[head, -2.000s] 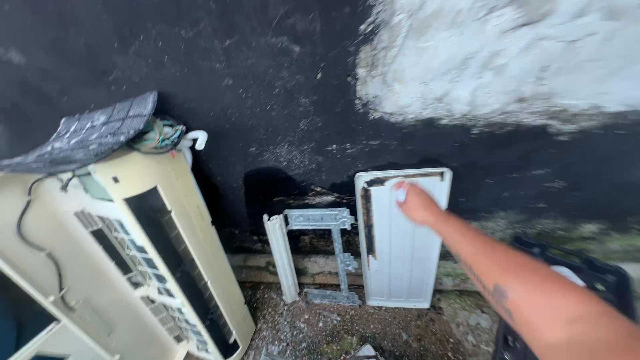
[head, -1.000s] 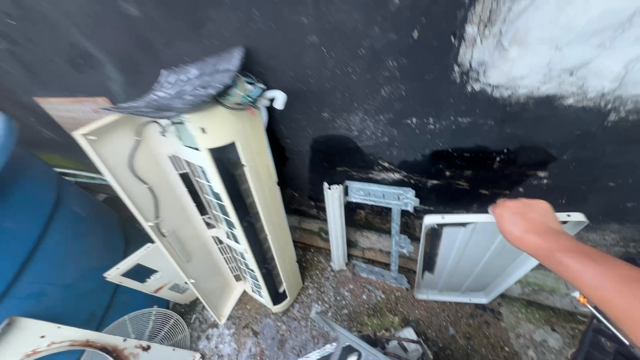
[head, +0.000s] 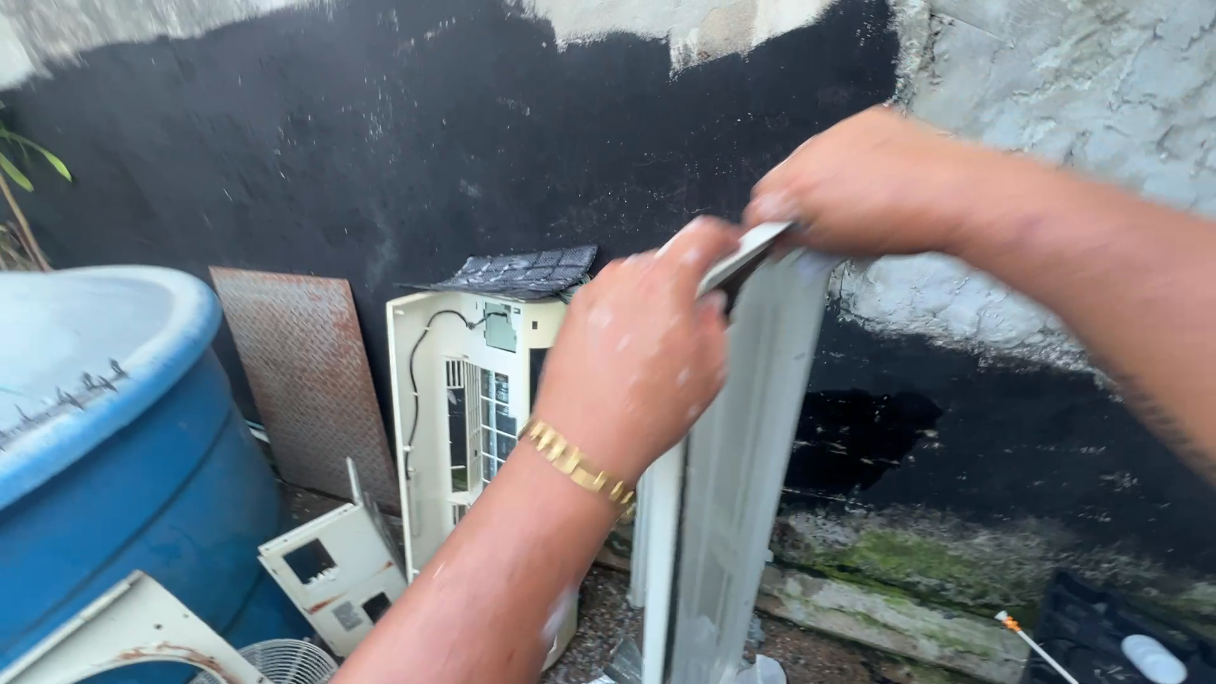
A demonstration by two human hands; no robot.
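Note:
A white metal panel [head: 750,446] is raised upright and seen nearly edge-on. My left hand [head: 636,351], with a gold-coloured band at the wrist, grips its top edge. Just to the right, my right hand [head: 845,185] is closed at the same top end, slightly blurred; what lies under its fingers is hidden. White flecks dot my left hand. Behind my left hand stands a cream air-conditioner indoor unit casing [head: 432,380], with a black mesh filter [head: 522,271] lying on top.
A large blue tank [head: 142,456] stands at the left, beside a rusty tread plate [head: 309,380] leaning on the black wall [head: 380,142]. Lower left are a cut-out metal plate [head: 332,570], a rusty panel [head: 133,636] and a round fan grille [head: 280,660]. A black object [head: 1111,636] lies lower right.
The panel leaned by the wall with my right hand at it; it is now lifted and turned edge-on. My left hand has come into view and holds it too. The view has swung up and left.

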